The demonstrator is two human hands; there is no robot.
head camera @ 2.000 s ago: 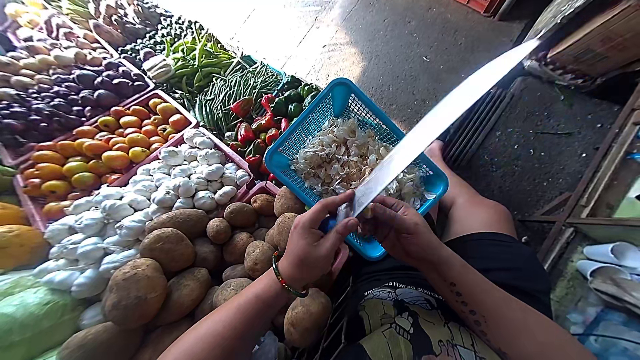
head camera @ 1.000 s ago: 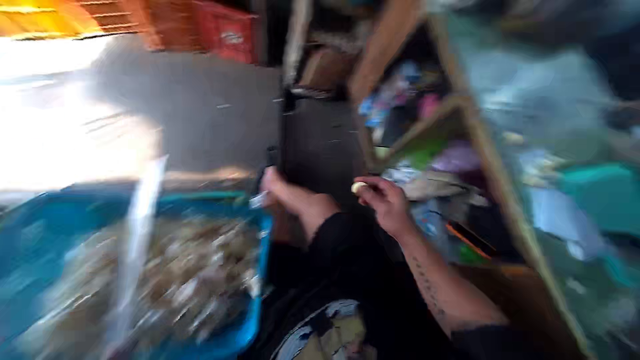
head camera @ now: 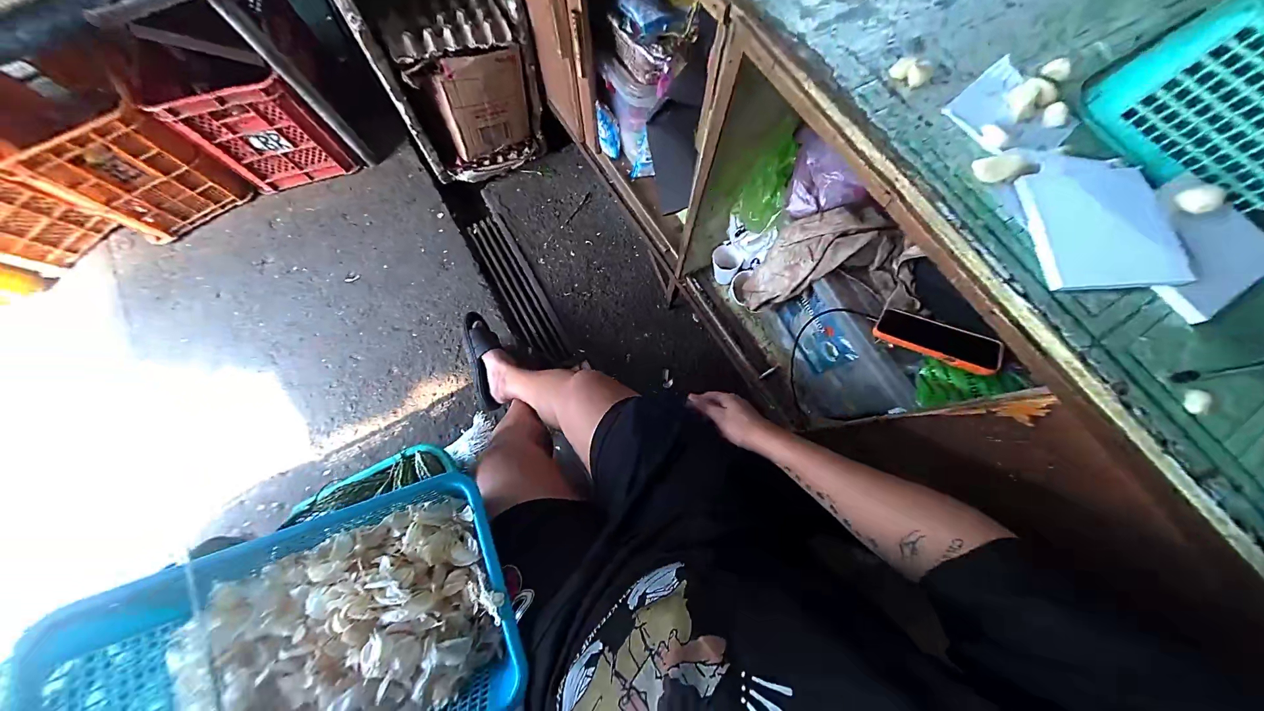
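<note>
My right hand (head camera: pixel 731 417) is low beside the black shorts, over my thigh, near the cabinet's lower edge. Its fingers are partly hidden, and no object shows in it. My left hand is out of view. At the lower left, a blue plastic basket (head camera: pixel 506 604) holds a heap of dry garlic skins (head camera: pixel 380 602). A faint, see-through, blade-like edge crosses the basket's left part, too blurred to make out. On the green countertop at the upper right lie several peeled garlic cloves (head camera: pixel 1032 96), some on white pieces of paper or card (head camera: pixel 1101 222), beside a teal plastic basket (head camera: pixel 1111 94).
An open wooden cabinet on the right holds bags, a brown cloth (head camera: pixel 820 257) and an orange-cased phone (head camera: pixel 938 341). Orange (head camera: pixel 128 178) and red crates (head camera: pixel 257 133) stand at the upper left. A cardboard box (head camera: pixel 484 104) is beyond the floor grate (head camera: pixel 513 286).
The view has swung right from the vegetable display. My right hand, which held a pale clove one second ago, is now down by my thigh. My left hand and the knife's handle have left view.
</note>
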